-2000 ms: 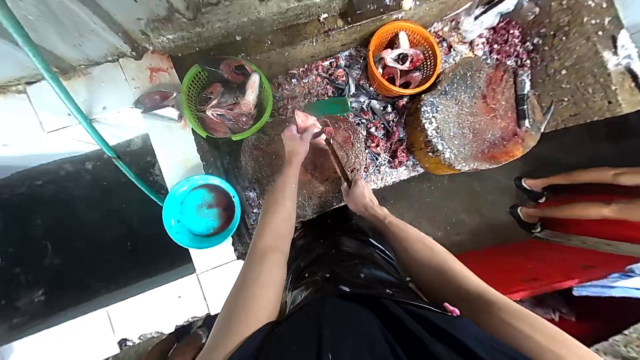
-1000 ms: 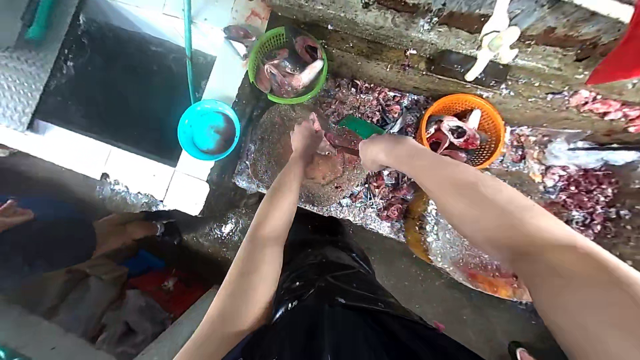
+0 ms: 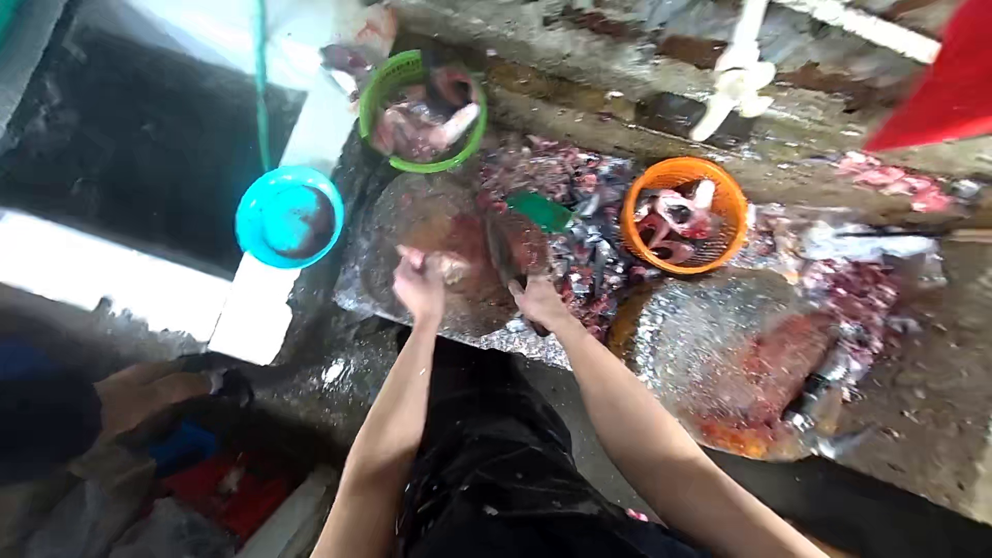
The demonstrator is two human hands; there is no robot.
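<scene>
My left hand [image 3: 419, 288] grips a small pale piece of fish [image 3: 446, 267] over the left part of a round chopping block [image 3: 403, 209]. In my right hand [image 3: 540, 301] is the handle of a knife [image 3: 502, 246], its dark blade pointing away from me over the block's bloodied right side. A green flat object [image 3: 540, 211] lies just beyond the blade, among fish scraps [image 3: 593, 232]. Cut fish pieces [image 3: 426, 128] fill a green basket [image 3: 484, 128] behind the block. More pieces [image 3: 674, 217] lie in an orange basket [image 3: 728, 203] to the right.
A turquoise basin [image 3: 332, 209] with dark liquid stands at the left, below a green hose [image 3: 261, 93]. At the right is a second chopping block [image 3: 697, 325] bearing a reddish fish piece [image 3: 790, 356]. Another person's arm [image 3: 155, 395] shows at lower left. A white tap [image 3: 736, 81] projects at the back.
My hands are farther apart than one second ago. The right hand has drawn back toward me with the knife, and the blade now points away from me. The view has shifted.
</scene>
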